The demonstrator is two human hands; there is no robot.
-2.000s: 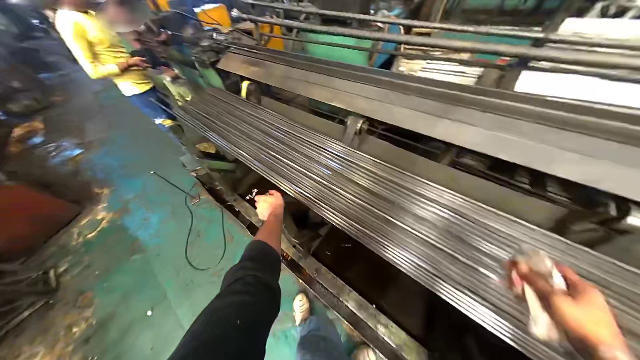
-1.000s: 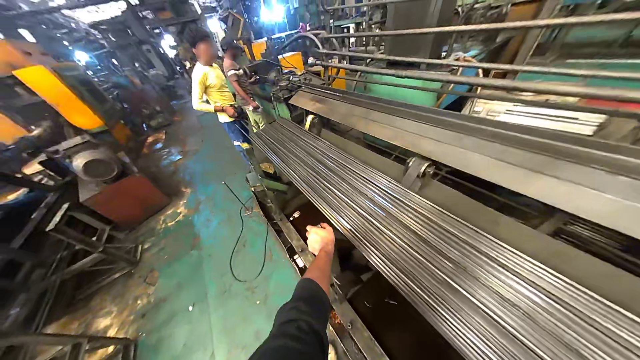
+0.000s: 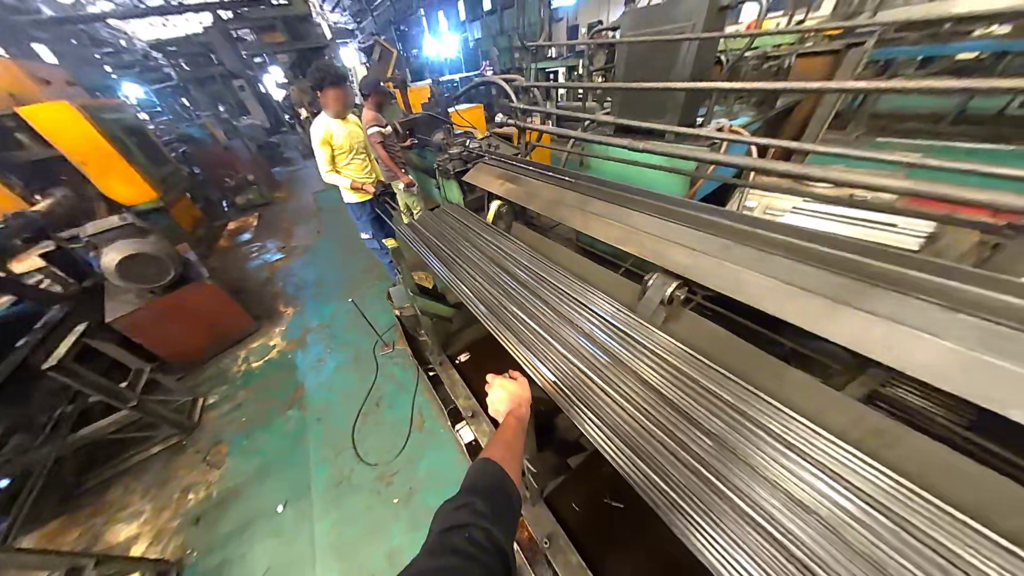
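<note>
My left hand (image 3: 508,396) hangs with curled fingers beside the near edge of a wide layer of long metal rods (image 3: 616,352). Whether the fingers hold or touch anything does not show. Below the hand runs the steel frame rail (image 3: 472,412) of the machine bed, with a dark gap between rail and rods. My right hand is out of view. The rods lie side by side, from the lower right up to the far end, where two people stand.
A person in a yellow top (image 3: 346,152) and a person in a dark top (image 3: 386,144) stand beyond. A black cable (image 3: 376,448) loops on the green floor (image 3: 320,496). A roller bracket (image 3: 662,294) and a sloped metal plate (image 3: 720,280) flank the rods; a metal frame (image 3: 120,392) stands left.
My right hand, over the rods with a pale cloth-like thing two seconds ago, has left the view. The view has swung left and up.
</note>
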